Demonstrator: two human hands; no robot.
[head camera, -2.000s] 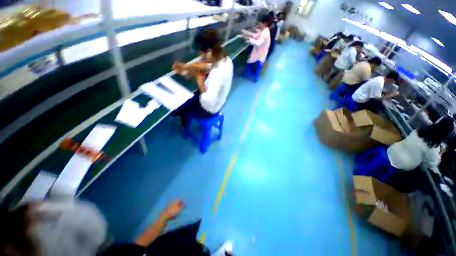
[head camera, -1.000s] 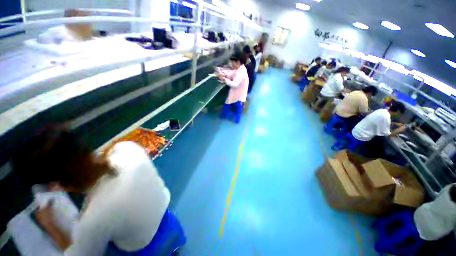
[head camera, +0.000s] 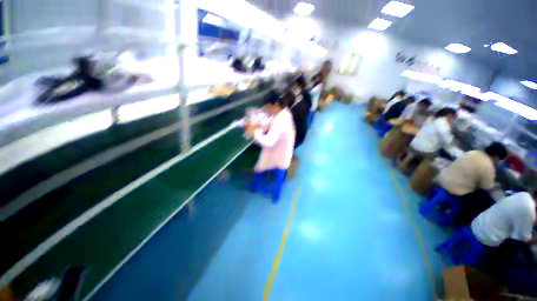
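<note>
Neither of my hands is in the picture. Nearest in front of me is the long dark green bench (head camera: 132, 200) with a pale metal rail, running from the lower left towards the middle. At the lower left edge lie a blurred white item (head camera: 45, 290) and a dark item (head camera: 72, 283) beside it. A bit of orange shows at the very corner, too cut off to tell what it is. The view is blurred.
A person in pink (head camera: 277, 141) sits on a blue stool (head camera: 269, 183) at the bench, with others beyond. A blue floor aisle with yellow lines runs ahead. Seated people (head camera: 471, 171) line the right, with cardboard cartons (head camera: 456, 283) on the floor. A white shelf (head camera: 147, 88) stands above the bench.
The view has moved forward along the aisle. The near person in white and the bench with white sheets have passed out of view. The person in pink is now closer. My hand is not identifiable in any frame.
</note>
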